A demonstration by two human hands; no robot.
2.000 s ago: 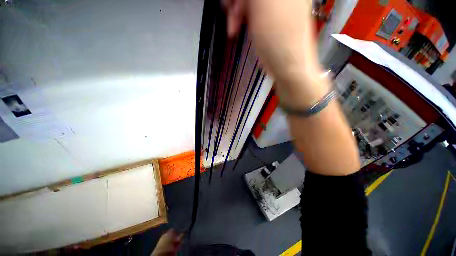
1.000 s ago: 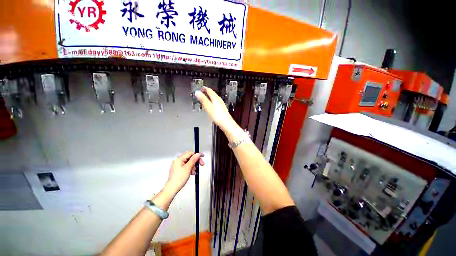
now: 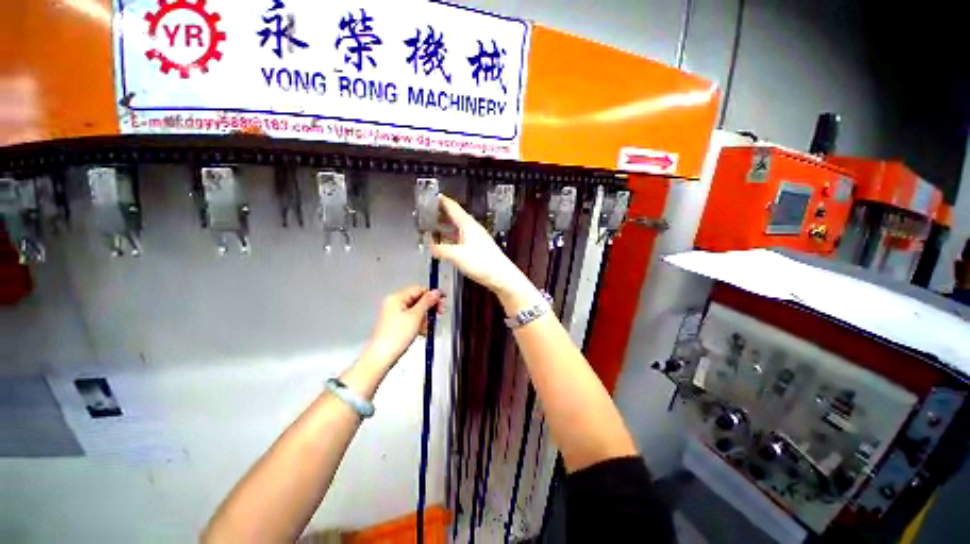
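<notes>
A long thin black strap (image 3: 425, 425) hangs vertically, its top end up at a silver hanging clip (image 3: 427, 199). My left hand (image 3: 404, 317) pinches the strap a little below the clip. My right hand (image 3: 464, 242) is at the clip, its fingers closed around the clip's lower part, at the strap's top. The fingers partly cover the clip's prongs, and I cannot tell whether the strap is clamped.
More silver clips (image 3: 223, 202) hang in a row from the dark chain under the orange beam (image 3: 617, 96). Dark straps (image 3: 511, 393) hang just right of my hands. An orange control box (image 3: 785, 207) and a red-fronted machine (image 3: 808, 393) stand at the right.
Over the last second the strap and my left hand have risen, bringing the strap's top to the clip. My right hand stays at the clip. Earlier, the view faced lower, towards the floor.
</notes>
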